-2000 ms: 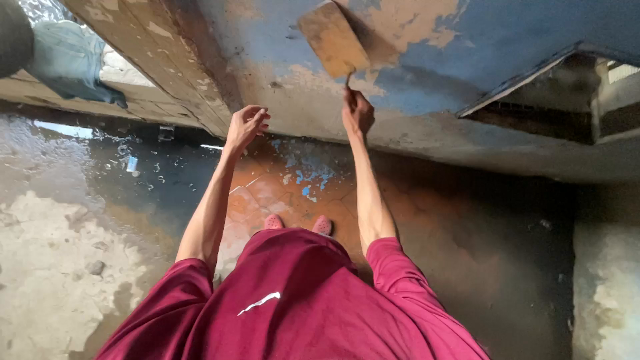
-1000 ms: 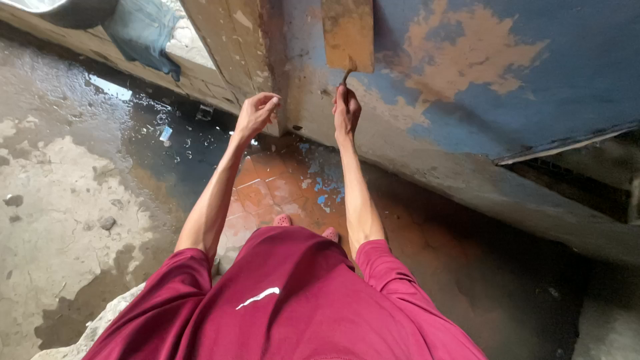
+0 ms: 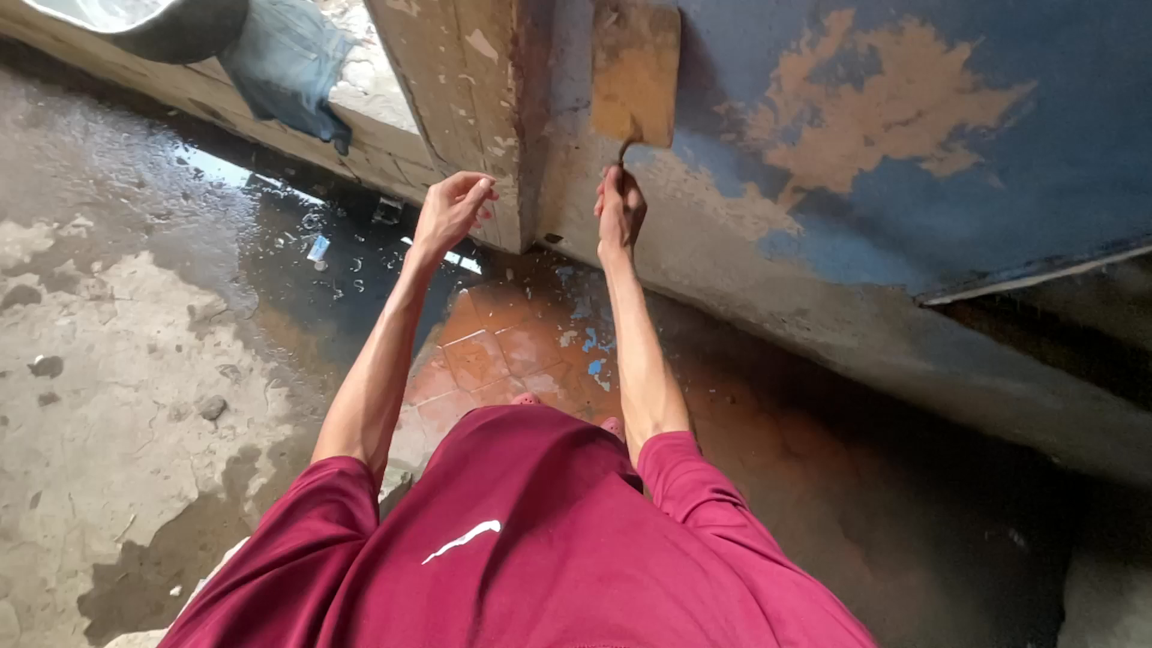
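My right hand [image 3: 621, 211] is closed round the handle of a flat rectangular trowel or scraper [image 3: 635, 76] with a rusty, yellow-brown blade. The blade lies against or close over the wall [image 3: 837, 207], near its left corner; whether it touches cannot be told. Blue paint covers much of this wall, with bare tan patches [image 3: 891, 99] to the right of the blade. My left hand [image 3: 457, 211] is raised in front of the pillar's edge, fingers loosely curled, and holds nothing that I can see.
A beige pillar [image 3: 459, 90] with peeling paint juts out at the corner. On the low ledge at the upper left are a dark basin [image 3: 184, 31] and a grey-blue cloth [image 3: 288, 67]. Dark water [image 3: 306, 297] and paint flakes lie on the floor. An opening [image 3: 1080, 315] breaks the wall at right.
The view has swung to the right and shifted over the wall. The blade was tilted two seconds ago, farther from the pillar; it now stands upright near the corner.
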